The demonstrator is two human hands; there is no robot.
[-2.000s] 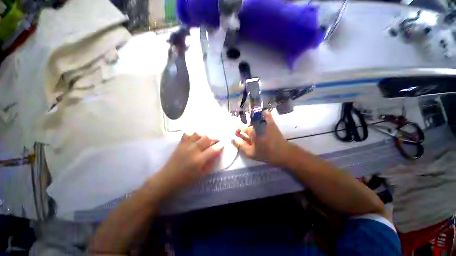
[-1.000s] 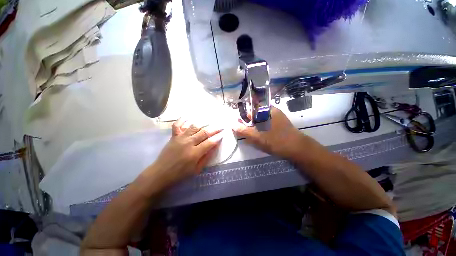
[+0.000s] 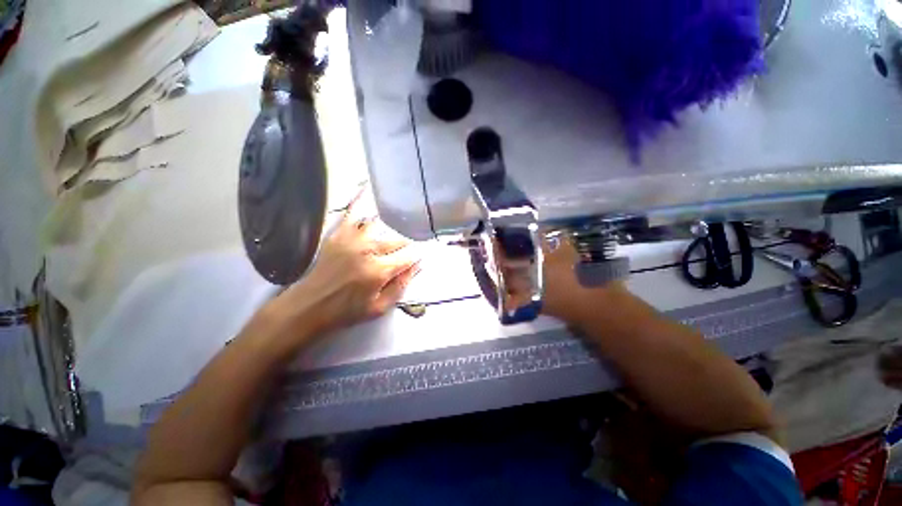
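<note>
White and cream cloth (image 3: 148,316) lies on the table left of the machine and runs under my left hand. My left hand (image 3: 361,262) lies flat on it, fingers spread towards the needle area, which is lost in glare. My right hand (image 3: 562,282) is beside the needle area, mostly hidden behind the chrome guard (image 3: 516,267) and the machine head; its fingers cannot be made out. The white sewing machine head (image 3: 593,138) stands over the work.
A grey oval lamp head (image 3: 284,188) hangs above my left hand. Purple fuzz (image 3: 643,59) covers the machine top. Black-handled scissors (image 3: 720,259) and a second pair (image 3: 829,282) lie right. Stacked cream panels (image 3: 109,109) are far left. A ruler tape (image 3: 435,374) runs along the front edge.
The view has moved closer to the machine head. My left hand has moved left and away from my right hand. The white cloth's curved front edge no longer shows between the hands.
</note>
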